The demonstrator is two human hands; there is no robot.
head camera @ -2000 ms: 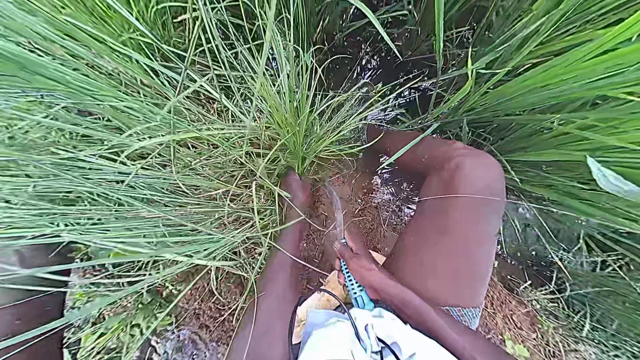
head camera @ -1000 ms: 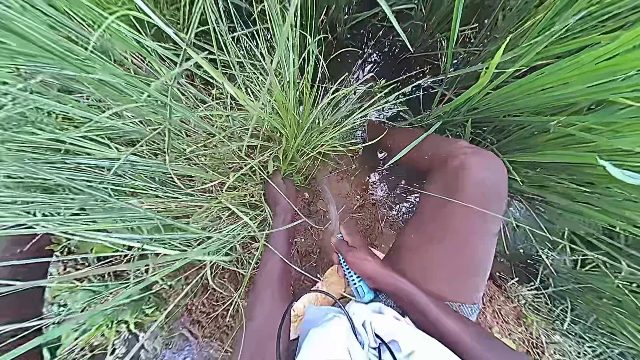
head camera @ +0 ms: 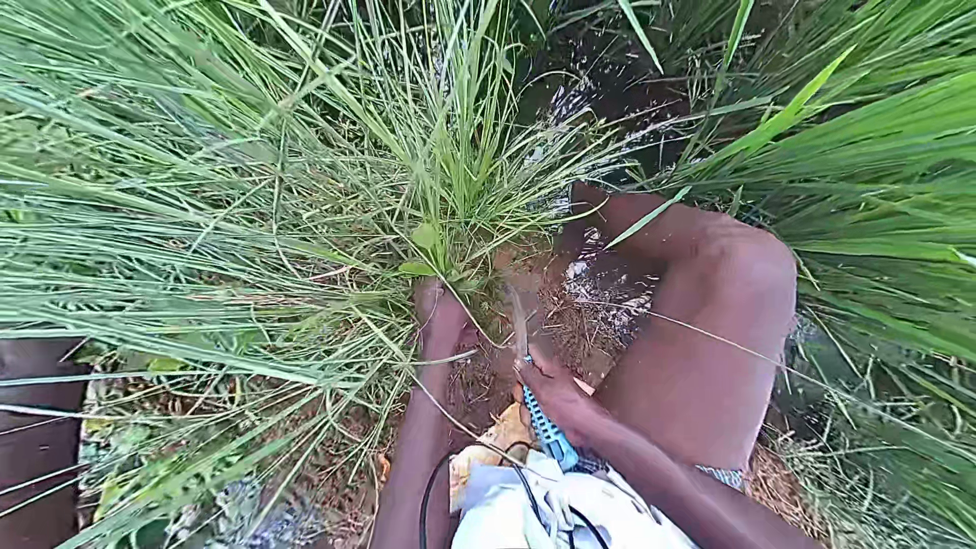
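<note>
My left hand (head camera: 441, 305) is at the base of a clump of green grass (head camera: 465, 175), its fingers mostly hidden among the blades, so its grip does not show. My right hand (head camera: 555, 387) is closed round the blue handle of a sickle or knife (head camera: 520, 324). The slightly curved blade points away from me over brown soil, a short way right of my left hand, and is blurred. Beside the handle lies a yellowish-brown thing, perhaps cloth or a leaf (head camera: 507, 435).
My bent right leg (head camera: 709, 328) is at the right, its foot by dark water (head camera: 602, 84). Tall grass (head camera: 877, 168) stands beyond it, and more leans in from the left. A black cord (head camera: 427, 488) loops over white cloth (head camera: 496, 511) at my lap.
The blade stays close to my left hand, which remains low at the clump. Leaves with broader blades now show just above my left hand. The view has shifted slightly.
</note>
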